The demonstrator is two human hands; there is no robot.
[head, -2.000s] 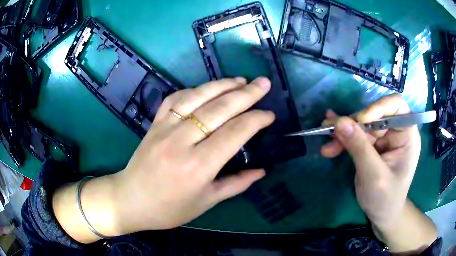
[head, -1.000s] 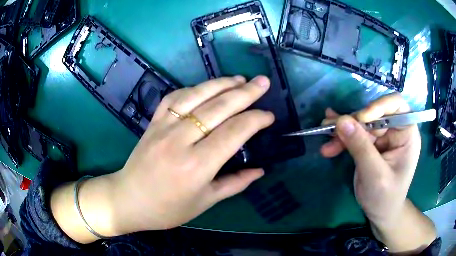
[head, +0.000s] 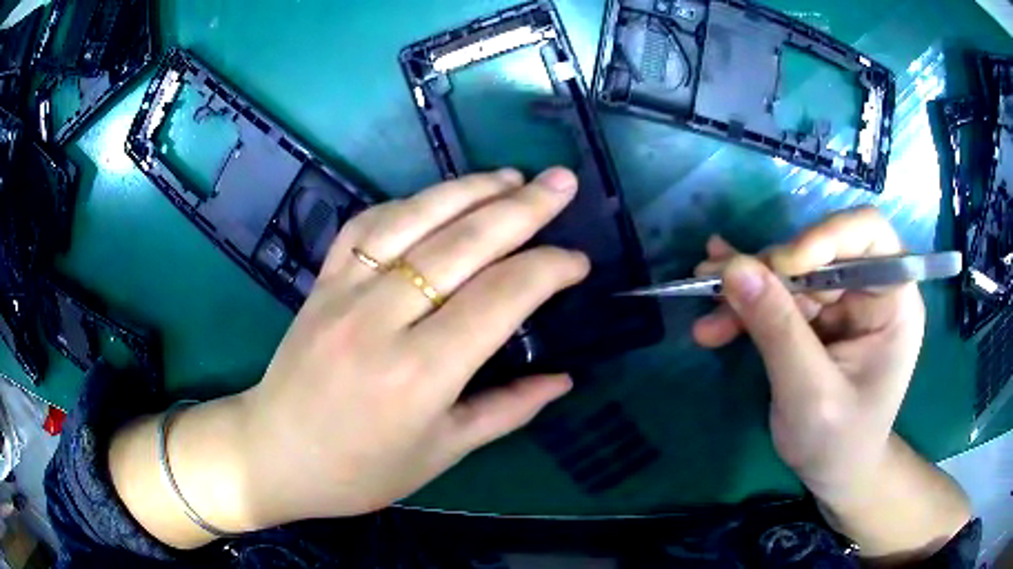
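Observation:
A black plastic housing (head: 609, 209) with a large window and a pale strip at its far end lies in the middle of the green bench. My left hand (head: 428, 300) lies across its lower left part, fingers on it and thumb at its near end; it covers that part. My right hand (head: 816, 300) holds silver tweezers (head: 889, 270) from the right, their tip over the lower part of the housing. Whether the tip touches it or holds a pad, I cannot tell. Small dark adhesive pads (head: 600, 447) lie in rows just below the housing.
One housing (head: 250, 172) lies angled at the left, partly under my left hand. Another housing (head: 739, 89) lies at the upper right, beside glare on clear film. Jumbled black frames (head: 94, 56) lie at the far left, and more frames (head: 983, 200) at the right edge.
The housings, pads and both hands appear slightly further left in the picture, as if the view shifted. The hands keep nearly the same pose on the housing and the tweezers.

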